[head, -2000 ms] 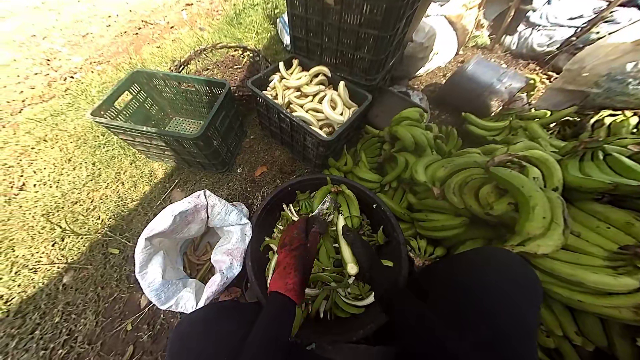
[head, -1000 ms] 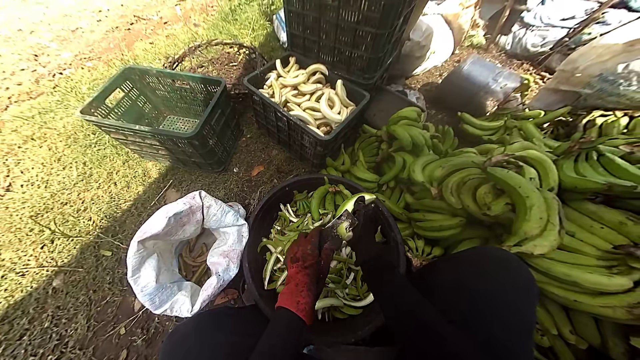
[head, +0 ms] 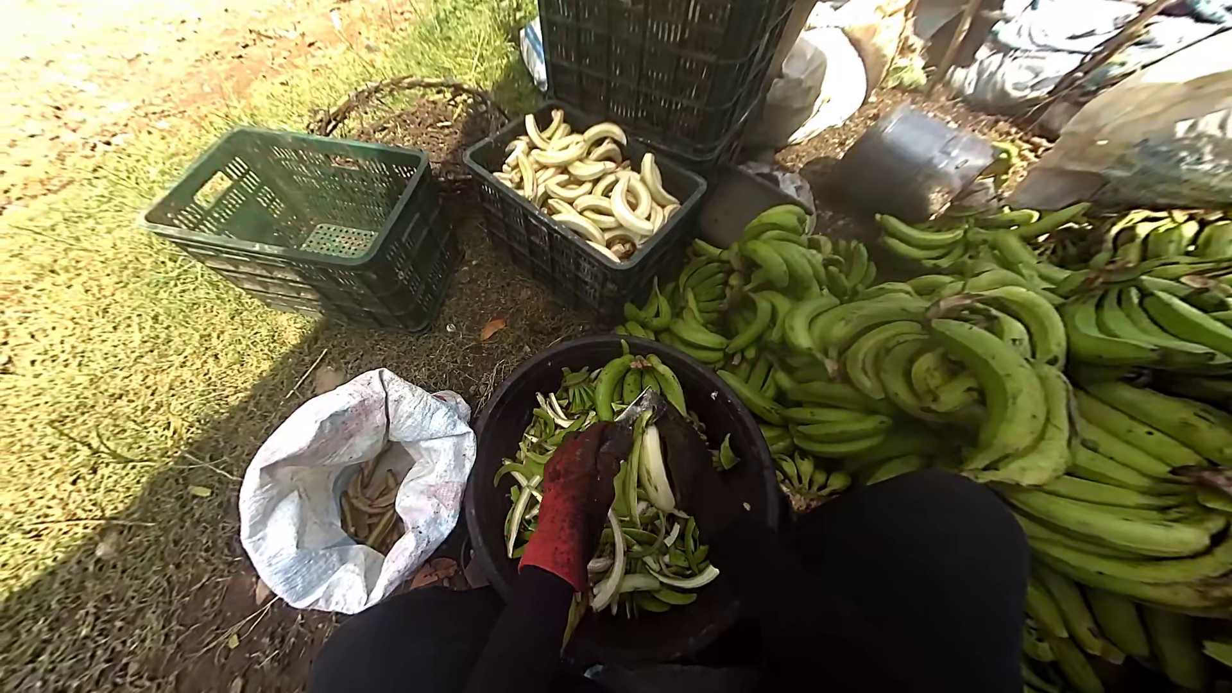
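Observation:
My left hand (head: 575, 496), in a red glove with dark, soiled fingers, is closed at a short metal knife blade (head: 643, 408) that shows above its fingertips. My right hand (head: 688, 450), dark and in shadow, is against a partly peeled plantain (head: 656, 470) with pale flesh showing; its fingers are hard to make out. Both hands are over a round black tub (head: 741, 409). Inside it lie green peel strips (head: 674, 563) and, at the far side, a small bunch of green plantains (head: 635, 377).
A white woven sack (head: 289, 500) with brownish scraps stands left of the tub. Beyond are a green crate (head: 395, 279) and a dark crate (head: 568, 255) of peeled plantains (head: 587, 183). Stacked crates (head: 664, 77) rise behind. Green plantain bunches (head: 1001, 385) are heaped at right, near a dark bucket (head: 910, 164).
One second ago the hands were together around a plantain higher in the tub; now the pale plantain hangs lower between them, with more of its peeled side visible.

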